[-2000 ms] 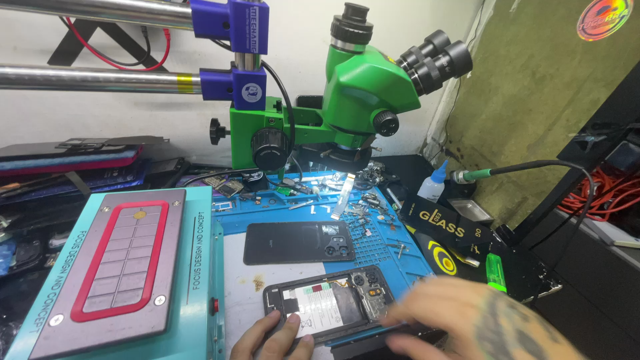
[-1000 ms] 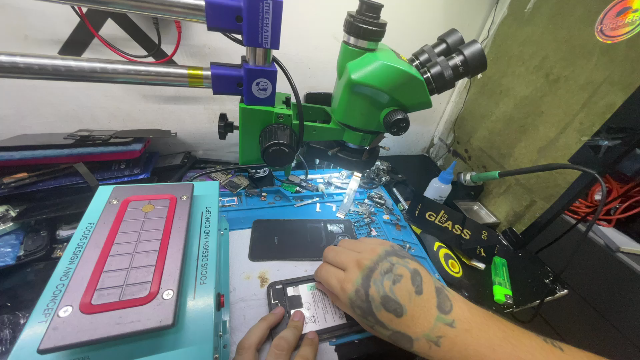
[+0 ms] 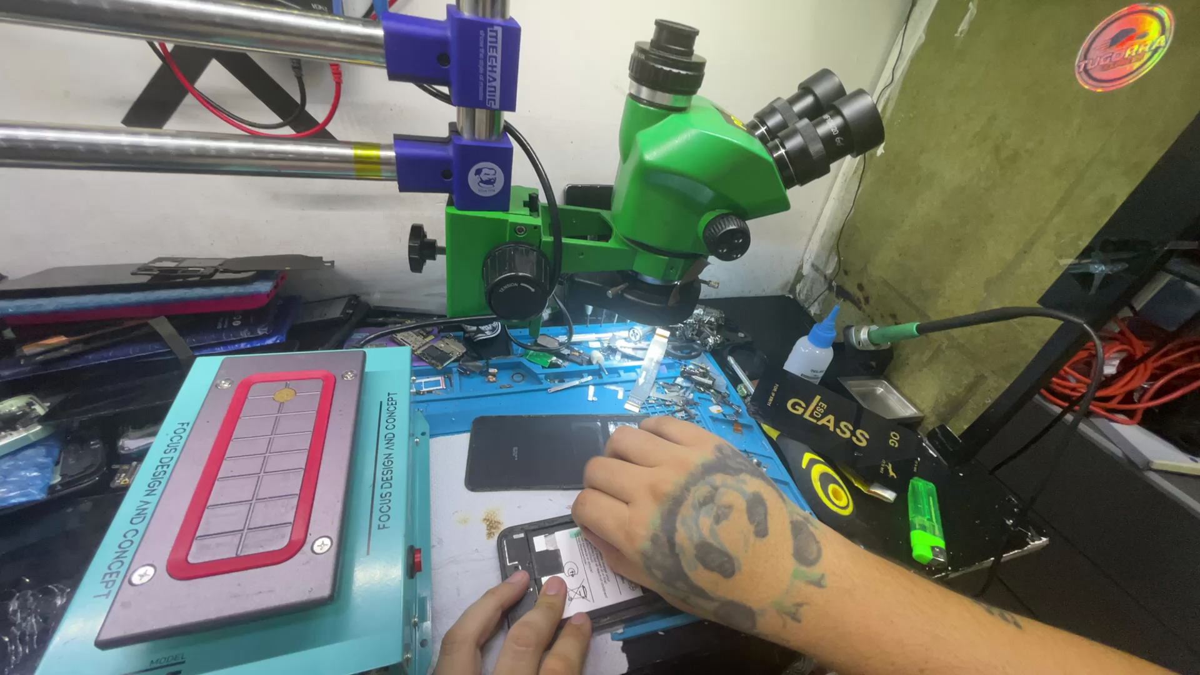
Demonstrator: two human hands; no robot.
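An opened smartphone body (image 3: 609,586) with a white-labelled battery lies on the white patch of the work mat, battery side up. The fingertips of my left hand (image 3: 525,628) rest on its near left edge. Stretched over the phone's right part is my right hand (image 3: 694,516), knuckles up; it hides that end of the phone. Its fingertips are hidden near the right end of a dark phone back cover (image 3: 530,455), which lies just beyond the phone. Whether the right hand holds anything cannot be seen.
A teal machine with a ridged metal plate (image 3: 253,478) stands at left. Behind are a green stereo microscope (image 3: 694,169) and a blue repair mat (image 3: 553,398) with small parts. To the right are a dropper bottle (image 3: 811,352), a green lighter (image 3: 925,520) and a cable (image 3: 1012,314).
My right hand has moved from the phone's right end, where it was two seconds ago, up and left over the phone toward the back cover. My left hand remains at the phone's near edge.
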